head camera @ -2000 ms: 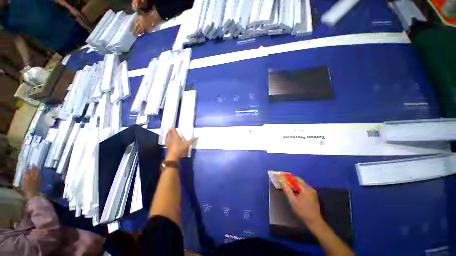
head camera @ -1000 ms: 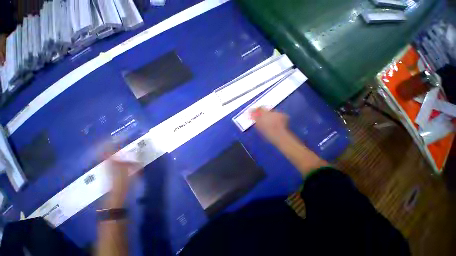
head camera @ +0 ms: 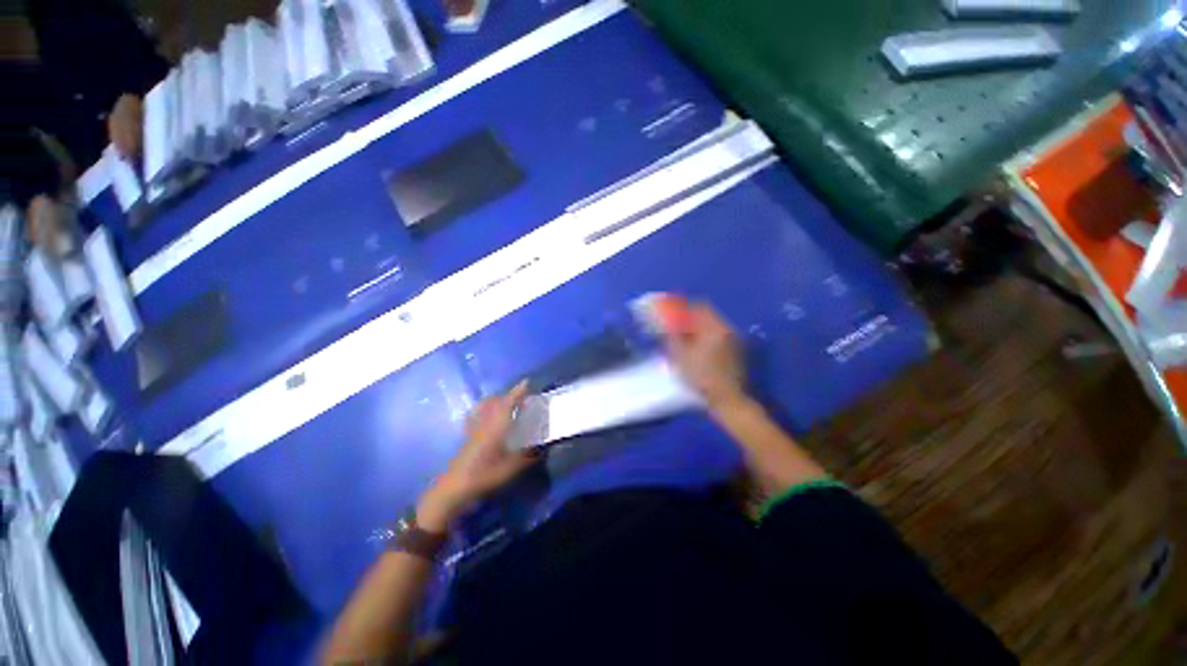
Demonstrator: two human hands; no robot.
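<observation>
A white plastic part [head camera: 612,401] lies slantwise just in front of my body, above the blue printed sheet. My left hand [head camera: 492,436] grips its left end with thumb and fingers. My right hand [head camera: 707,351] is at its right end, closed around a small red-handled tool [head camera: 673,312] with a pale tip pointing up and left. The tool is blurred and mostly hidden by the fingers. Whether the right hand also touches the part is unclear. Another white part [head camera: 690,176] lies on the sheet's white printed band, near the far right edge.
A black open box [head camera: 98,533] with white parts inside stands lower left. Heaps of white parts [head camera: 260,78] lie at upper left and left, with another person's fingers beside them. A green surface [head camera: 807,117] with white parts is upper right. An orange tray [head camera: 1087,169] holds pieces at right.
The white part under my right hand has left the right side of the sheet and is now in front of me, held by my left hand. Both hands have moved closer together.
</observation>
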